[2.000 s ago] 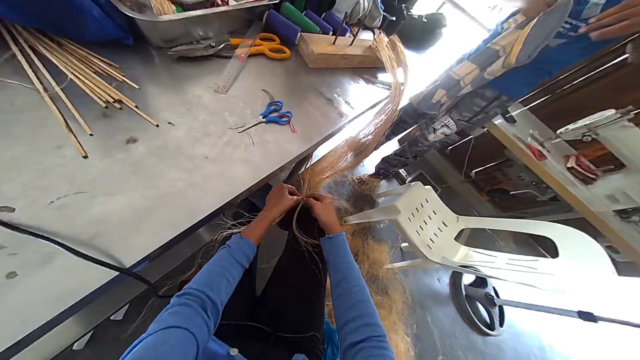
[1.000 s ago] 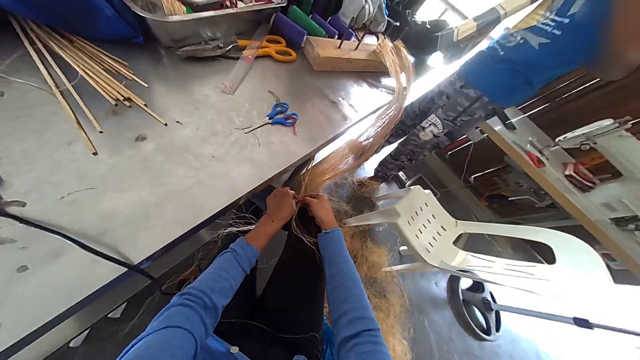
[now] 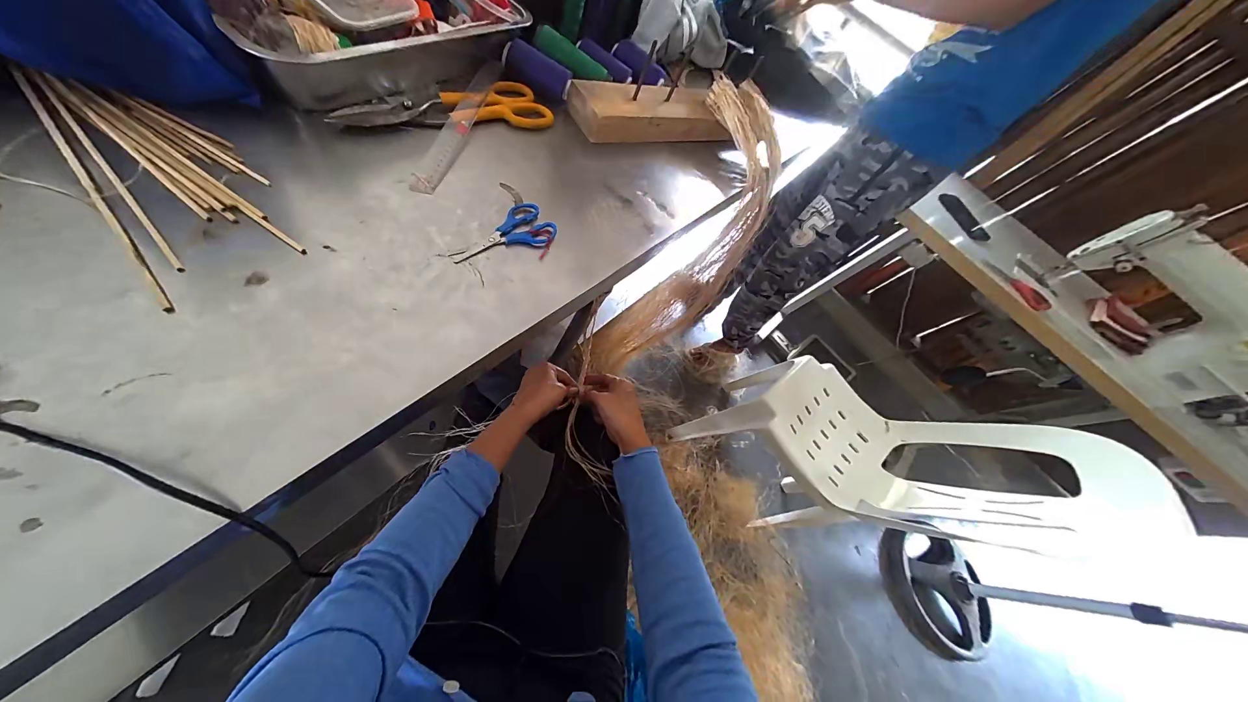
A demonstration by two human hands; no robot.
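My left hand (image 3: 546,392) and my right hand (image 3: 610,402) meet above my lap, fingertips pinching a thin bunch of pale plant fibre strands (image 3: 583,375). Loose ends hang down below my fingers. Beyond my hands a long hank of golden fibre (image 3: 673,307) runs up past the table corner to a wooden block with upright metal pins (image 3: 648,115). Blue-handled scissors (image 3: 517,232) lie on the metal table (image 3: 341,341). A heap of loose fibre (image 3: 736,556) lies on the floor to the right of my legs.
Thin wooden sticks (image 3: 146,156), orange-handled scissors (image 3: 507,105), a clear ruler (image 3: 453,146), thread cones (image 3: 570,54) and a metal tray (image 3: 370,73) are on the table. A white plastic chair (image 3: 829,434) stands at right. Another person in a blue shirt (image 3: 965,97) stands beyond the table corner.
The other person has moved, with the blue shirt and patterned trousers now nearer the table corner. My hands stay close together on the strands.
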